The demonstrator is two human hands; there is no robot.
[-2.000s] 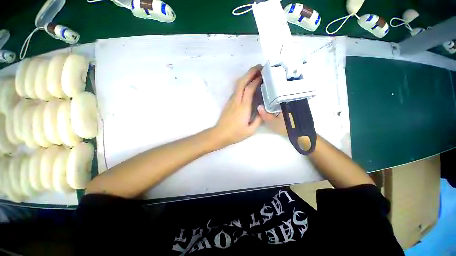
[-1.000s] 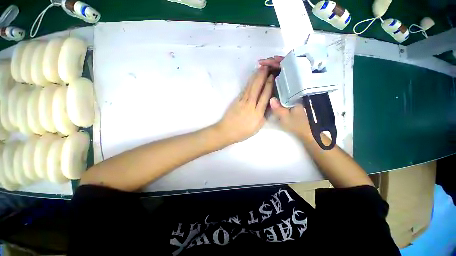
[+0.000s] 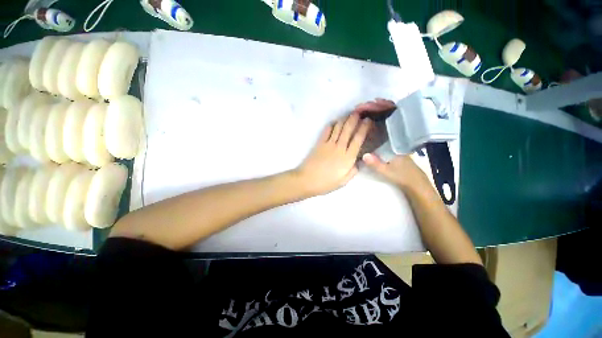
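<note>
A light-grey glue gun (image 3: 417,121) is held over the right part of the white work board (image 3: 224,119). Its white cartridge (image 3: 412,56) points away, with a thin dark nozzle (image 3: 393,10) over the green belt. The black plunger rod (image 3: 441,173) sticks out of its rear. My right hand (image 3: 399,170) is around the grip, partly hidden by the gun body. My left hand (image 3: 335,153) lies against the trigger side, fingers pressed on the dark grip. Striped bodies (image 3: 460,58) with cord loops and cream caps (image 3: 445,23) lie on the belt near the nozzle.
Cream oval blanks (image 3: 119,127) stand in three rows at left. More striped pieces (image 3: 300,14) lie along the dark green belt (image 3: 231,23). A light-grey metal bar (image 3: 561,90) crosses at the right. A cardboard carton (image 3: 525,280) is below the bench edge at lower right.
The gun and both hands have moved right in view, and the plunger rod shows shorter. The belt pieces have shifted in view. Both hands stay on the gun.
</note>
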